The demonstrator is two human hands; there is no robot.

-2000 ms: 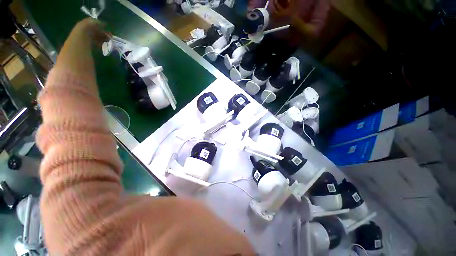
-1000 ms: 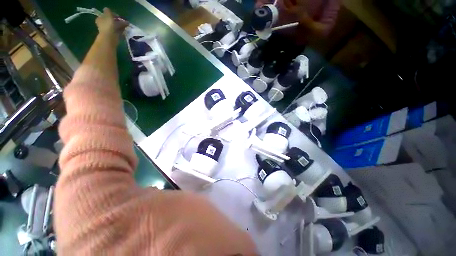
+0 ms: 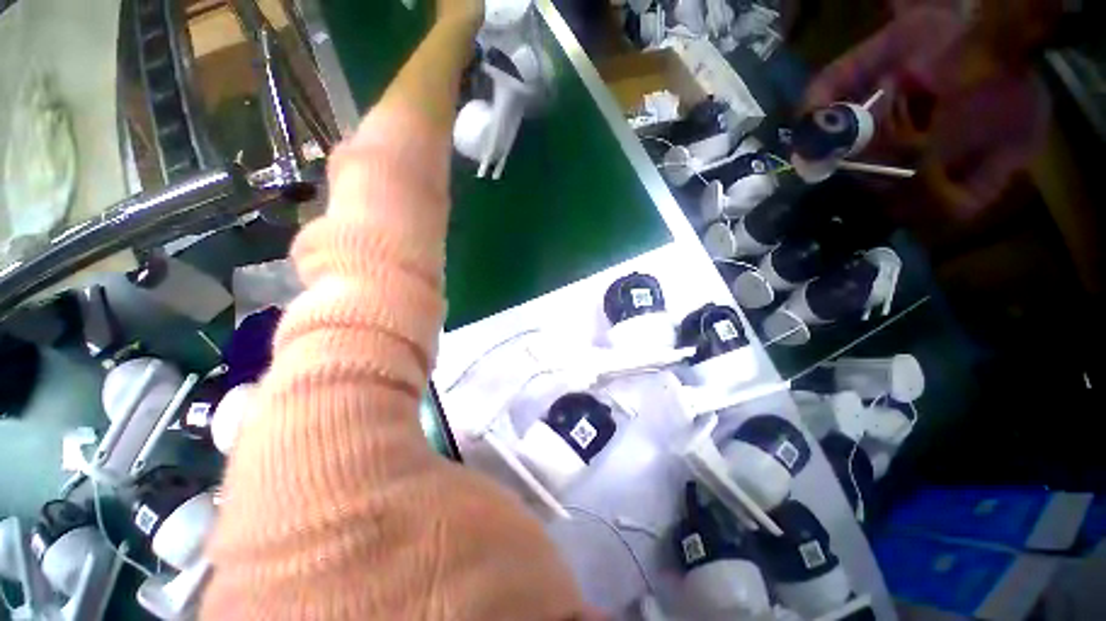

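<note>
My left hand (image 3: 461,12) is at the top edge, mostly cut off, with the arm in a pink knit sleeve stretched up to it. Its fingers are out of the picture, so I cannot tell what it holds. White-and-black cameras (image 3: 473,127) with white antennas lie right beside the hand on the green bench (image 3: 534,224). Nearer me, several cameras with QR labels, one of them a black-headed camera (image 3: 581,425), lie on a white sheet (image 3: 485,364). My right hand is not in view.
More cameras (image 3: 176,516) lie at the lower left, partly behind my sleeve. A metal tube frame (image 3: 158,212) stands at the left. Across the bench edge are more cameras (image 3: 837,291), an open carton (image 3: 655,85) and another person's arm (image 3: 891,61). Blue-white boxes (image 3: 958,564) are at the lower right.
The view has swung left, so things sit further right and more cameras show at the lower left. My left hand has moved to the top edge; the thin white pieces beyond it are out of view.
</note>
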